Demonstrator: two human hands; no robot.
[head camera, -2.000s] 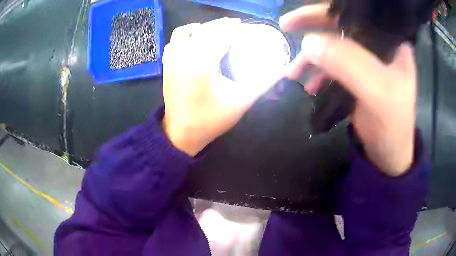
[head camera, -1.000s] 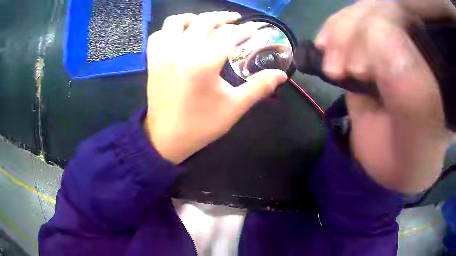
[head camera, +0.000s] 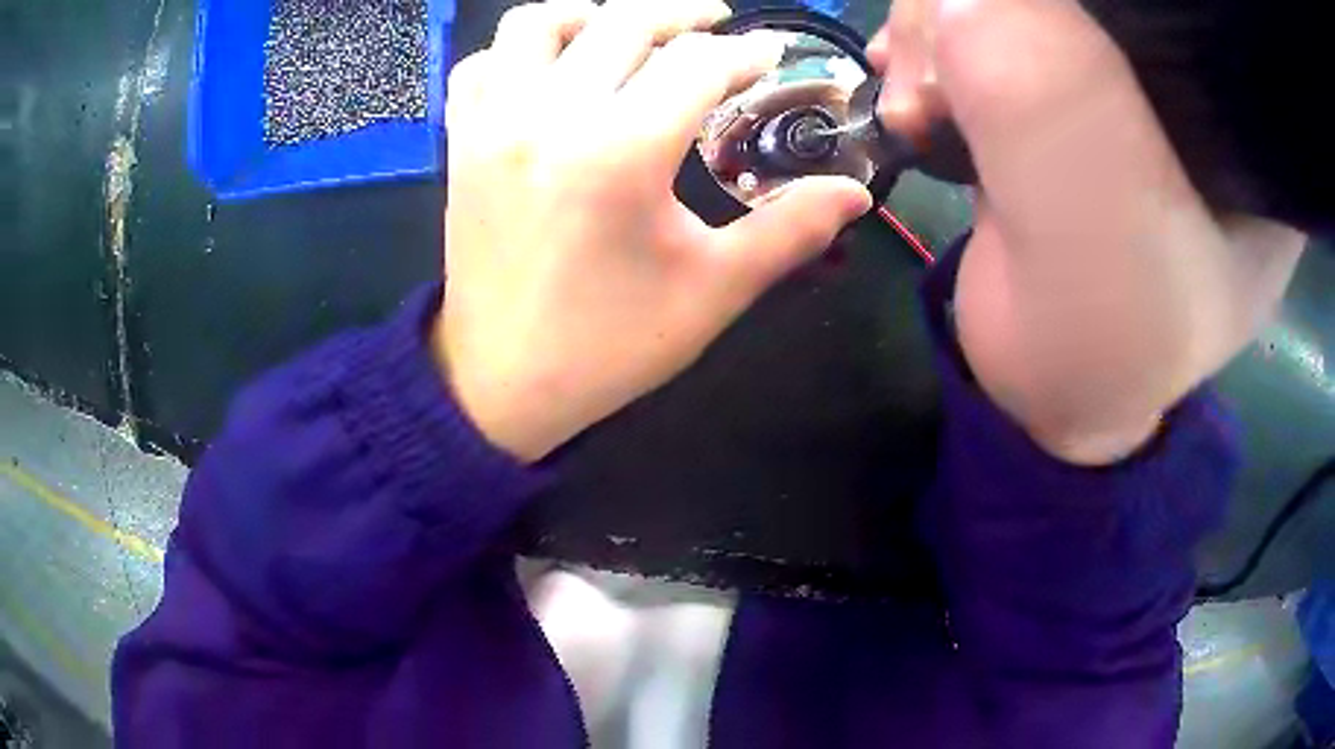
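Note:
A round unit (head camera: 769, 106) with a black rim and a shiny silver face lies on the bench at the top centre. A dark ringed hub (head camera: 804, 133) sits in its face. My left hand (head camera: 593, 220) grips the unit from its left side, with the thumb along the near rim. My right hand (head camera: 1010, 161) is closed around a black electric screwdriver (head camera: 1201, 103) at the upper right; the thin bit points at the hub area. Whether the tip touches is not clear. A red lead wire (head camera: 905, 234) runs from the unit's right side. My right fingertips are partly cut off or hidden.
A blue screw bin (head camera: 315, 168) with grey screws stands left of my left hand. The dark-green bench's front edge (head camera: 688, 574) runs before my body. A black cord (head camera: 1271, 539) hangs at the right. Grey floor with a yellow line (head camera: 81, 515) shows at lower left.
My right hand has moved with the screwdriver from the unit's right side in over its face. My left hand keeps its grip. The glare on the face has gone.

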